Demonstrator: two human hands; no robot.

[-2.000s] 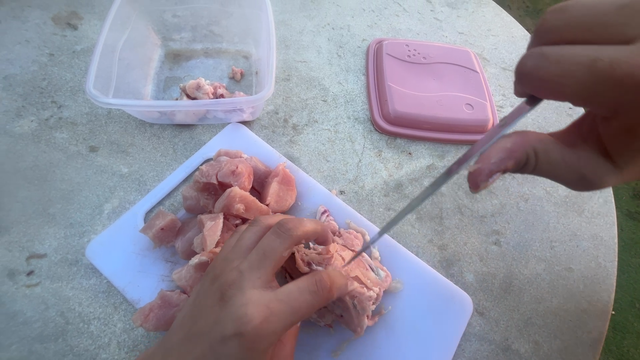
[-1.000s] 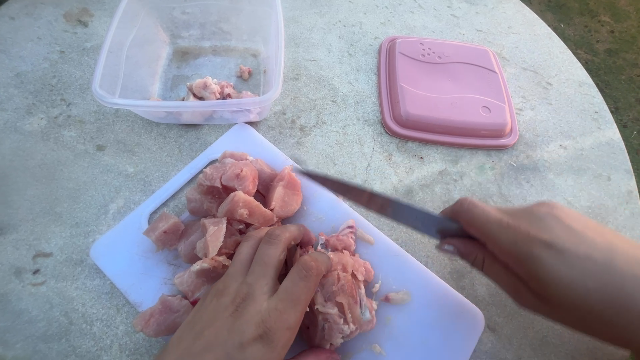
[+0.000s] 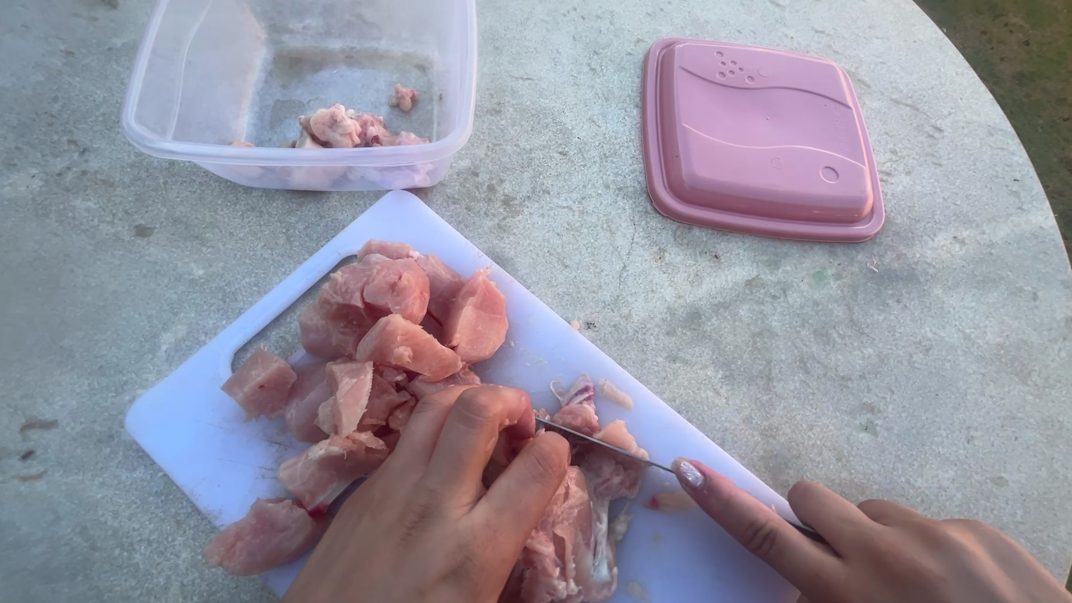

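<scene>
A white plastic cutting board (image 3: 209, 444) lies diagonally on the table. Several chunks of raw meat, likely chicken (image 3: 394, 293), are heaped on its upper left part. My left hand (image 3: 444, 494) presses with bent fingers on a larger raw piece (image 3: 565, 536), partly hidden under the fingers. My right hand (image 3: 888, 544) grips a knife (image 3: 603, 444), its index finger laid along the blade's spine. The blade rests in the meat just right of my left fingertips, its tip hidden by them. Small scraps lie beside it on the board.
A clear plastic container (image 3: 301, 151) with small meat and fat scraps (image 3: 343, 126) stands beyond the board's top corner. A pink plastic lid (image 3: 762, 142) lies at the upper right of the round stone-like table (image 3: 946, 335), whose curved edge runs along the right.
My right hand was raised at the upper right two seconds ago; it came down, and the blade now lies across the meat. My left hand has stayed on the meat.
</scene>
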